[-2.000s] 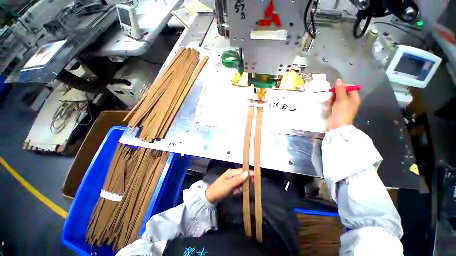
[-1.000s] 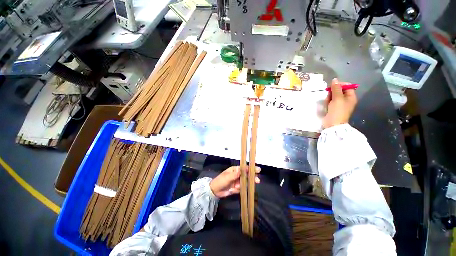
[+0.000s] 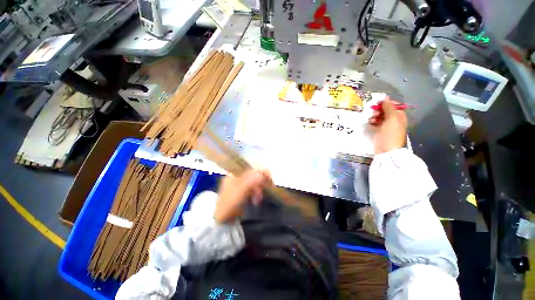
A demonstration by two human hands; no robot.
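My left hand (image 3: pixel 243 190) is over my lap at the table's front edge, closed on brown straps (image 3: pixel 226 153) that are blurred and slant from upper left to lower right. How many straps it holds cannot be told. My right hand (image 3: pixel 388 124) is at the right side of the white template plate (image 3: pixel 281 132) and holds a red-pink tool (image 3: pixel 394 106). The yellow-orange clamp pieces (image 3: pixel 346 97) lie on the plate below the grey machine head (image 3: pixel 320 53). No strap shows under the head.
A fanned pile of brown straps (image 3: pixel 196 102) lies on the table's left part. A blue bin (image 3: pixel 75 249) with banded straps stands at lower left, beside a cardboard box (image 3: pixel 88 170). Another strap-filled bin (image 3: pixel 362 248) is at lower right. A control panel (image 3: pixel 475 87) stands right.
The two straps have left the clamp area. My left hand has moved up and left with straps, now slanted. The clamp pieces have shifted slightly right. My right hand still holds the red-pink tool.
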